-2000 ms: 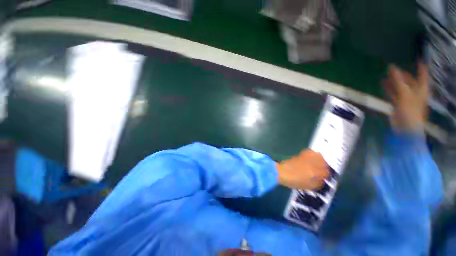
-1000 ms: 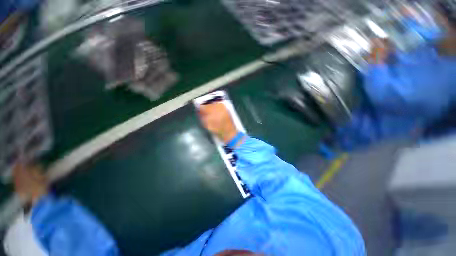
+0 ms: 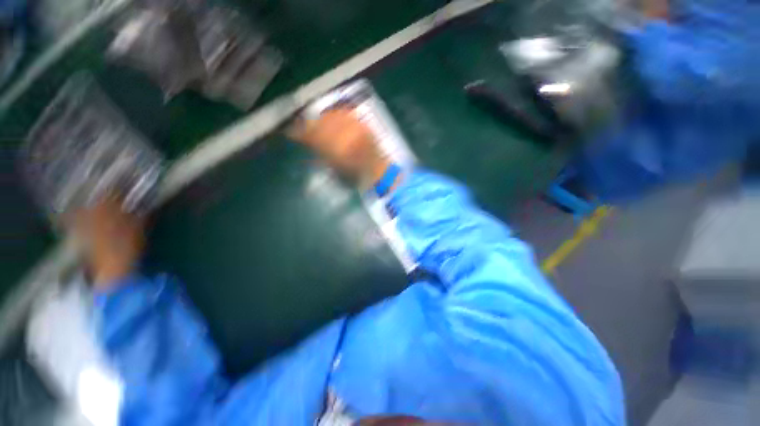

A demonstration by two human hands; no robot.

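Note:
The picture is blurred. A greyish blister tray (image 3: 92,150) lies at the left across the pale strip. My left hand (image 3: 108,241) is at its near edge, with the fingertips hidden or smeared, and appears to grip it. My right hand (image 3: 342,141), with a blue band at the wrist, is over the upper part of a white sticker sheet (image 3: 392,229). The sheet's top end shows dark shapes; hand and sleeve hide much of the rest. I cannot tell whether the right fingers hold anything.
White sheets (image 3: 62,337) lie at the lower left beside my left sleeve. Grey-brown strips (image 3: 196,50) lie at the back. A dark handle-like tool (image 3: 512,108) and shiny clear material (image 3: 571,66) are at the right. Another person's blue sleeve (image 3: 692,83) is at the upper right.
The view has shifted. My left hand and the tray have moved right and inward together. My right hand stays over the upper part of the sheet.

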